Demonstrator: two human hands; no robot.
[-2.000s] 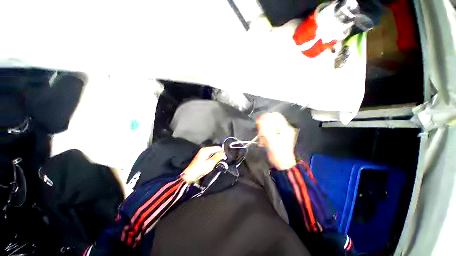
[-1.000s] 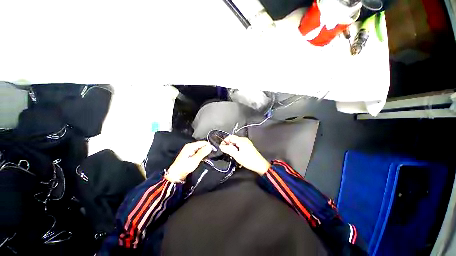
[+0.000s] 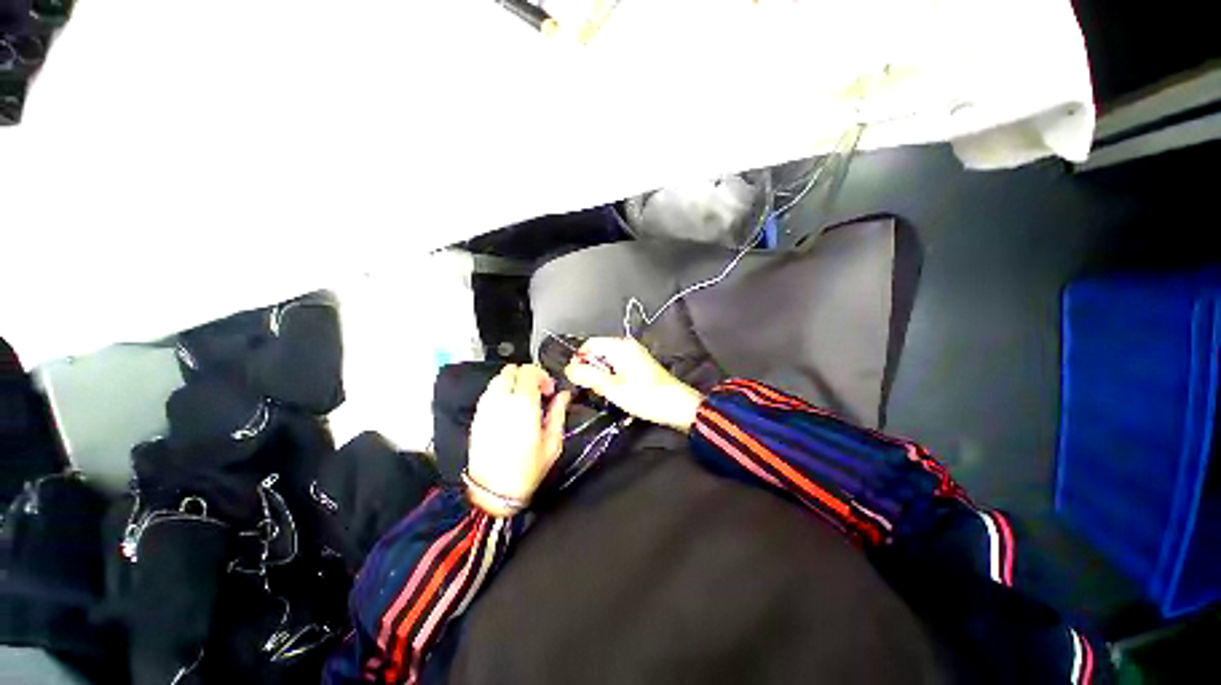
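Note:
A black fabric bag (image 3: pixel 461 395) lies crumpled on the lap, over the grey-brown lap cloth (image 3: pixel 803 301). My left hand (image 3: pixel 513 431) grips the bag near its silvery zip edge. My right hand (image 3: pixel 632 380) is close beside it, fingertips pinched at the bag's opening; something small and reddish shows at the fingertips, too small to name. A pale thread (image 3: pixel 698 286) runs in a loose curve from near my right hand up to the table edge. The fingertips hide part of the bag.
A white-covered table (image 3: pixel 335 147) spans the top, with a black pen (image 3: pixel 528 14). A loose heap of black bags (image 3: pixel 214 522) with silver zips lies at left. A clear plastic bag (image 3: pixel 696 212) is under the table edge. A blue crate (image 3: pixel 1131 428) stands at right.
The view has shifted, so the bottle has left the picture. My right hand has come from away at the right, where it held pulled thread, to beside my left hand at the bag.

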